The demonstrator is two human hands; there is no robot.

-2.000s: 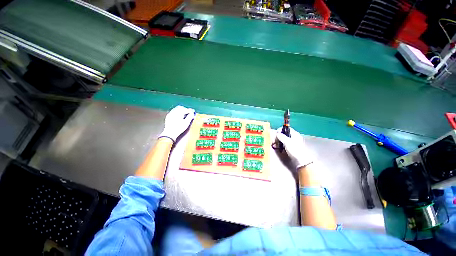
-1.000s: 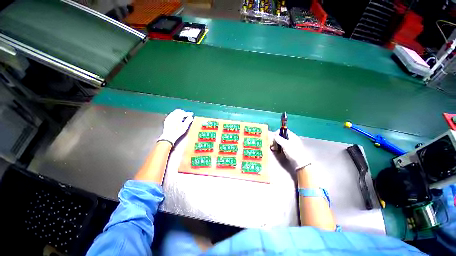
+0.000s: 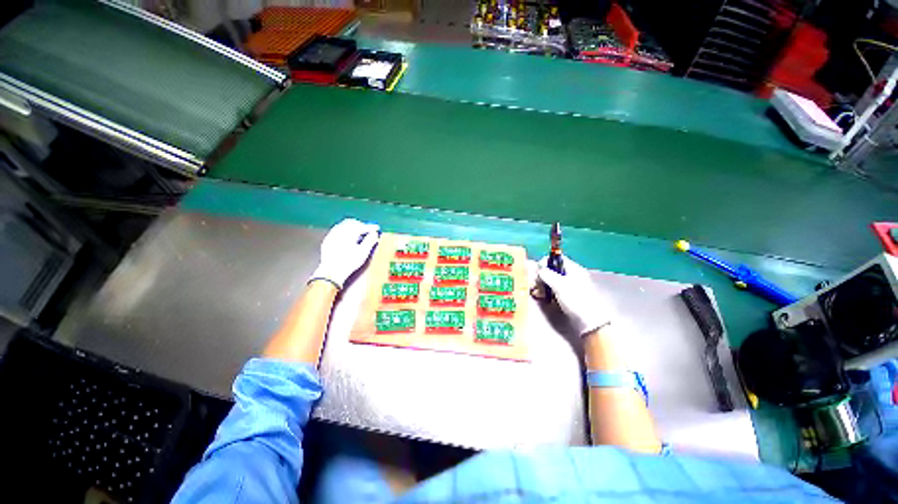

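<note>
An orange board tray [image 3: 369, 320] lies flat on the silver metal sheet and holds several small green circuit boards [image 3: 446, 295] in three columns. My left hand [image 3: 345, 253], in a white glove, is at the tray's upper left corner, its fingertips at the edge. My right hand [image 3: 573, 293], gloved, is just right of the tray and holds side cutters [image 3: 556, 254] with the jaws pointing away from me. A light blue wrist strap [image 3: 615, 380] is on my right wrist.
A long black handled item [image 3: 711, 345] lies right on the metal sheet [image 3: 197, 295]. Beyond it are a blue soldering iron [image 3: 740, 274], a fan box [image 3: 855, 303] and a solder spool [image 3: 835, 425]. The green conveyor [image 3: 473, 157] runs behind. A black crate [image 3: 98, 423] stands lower left.
The whole view has shifted slightly. Both hands keep their places beside the tray, and the cutters stay in my right hand.
</note>
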